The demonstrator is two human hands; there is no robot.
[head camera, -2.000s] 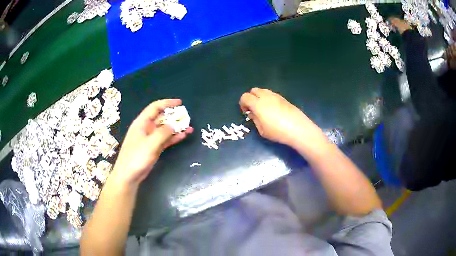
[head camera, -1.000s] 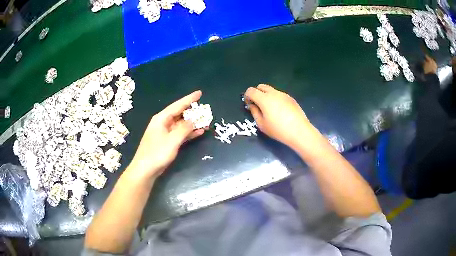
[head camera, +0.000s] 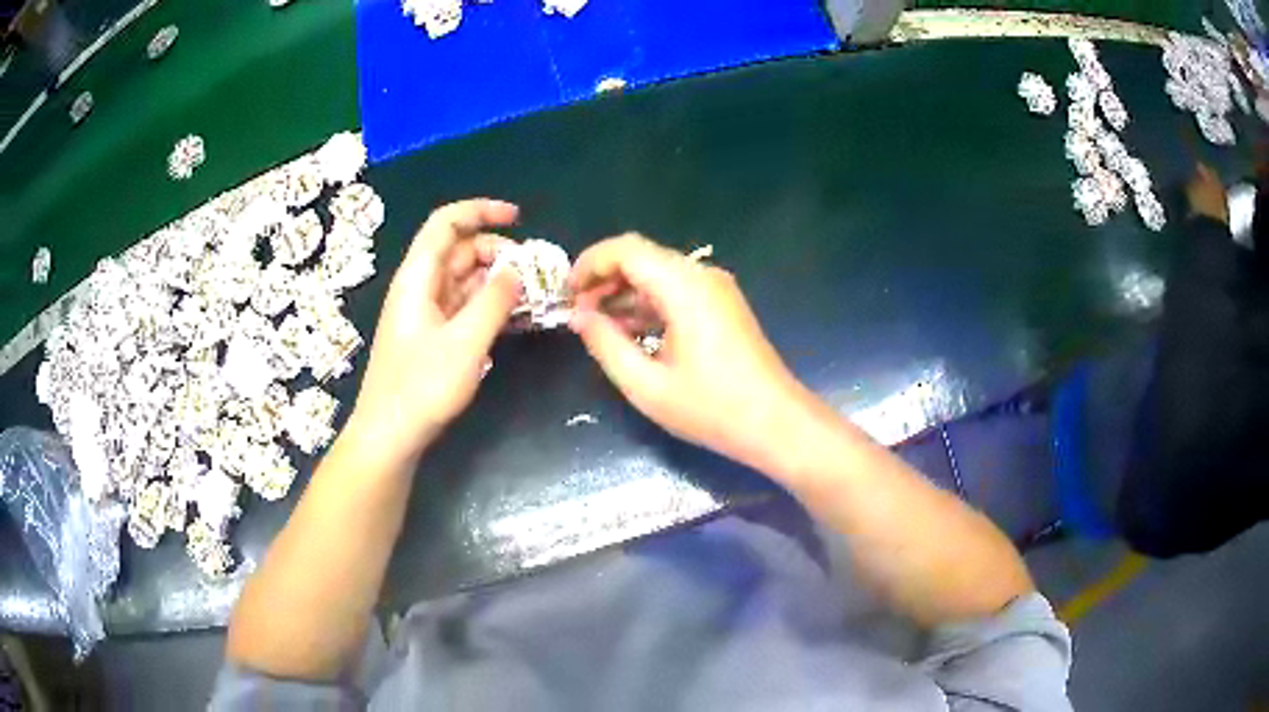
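My left hand (head camera: pixel 443 327) holds a white roundish housing (head camera: pixel 537 271) with small brown-gold specks between thumb and fingers, above the dark green bench. My right hand (head camera: pixel 654 320) is at the housing's right side, fingertips touching its edge. Whether the fingertips pinch a small white piece is hidden. The pile of small white pieces is mostly covered by my right hand; a white bit (head camera: pixel 651 344) shows between its fingers. One loose white piece (head camera: pixel 580 419) lies on the bench nearer to me.
A large heap of white housings (head camera: pixel 209 348) lies at left, with a crumpled clear bag (head camera: pixel 56 522) beside it. A green conveyor (head camera: pixel 251 84) and blue sheet (head camera: pixel 599 49) lie beyond. More housings (head camera: pixel 1099 146) lie at right, near another person's dark sleeve (head camera: pixel 1197 376).
My right hand has moved left from beside the small pieces to the housing. My left hand still holds the housing, now slightly higher. The whole view has shifted a little.
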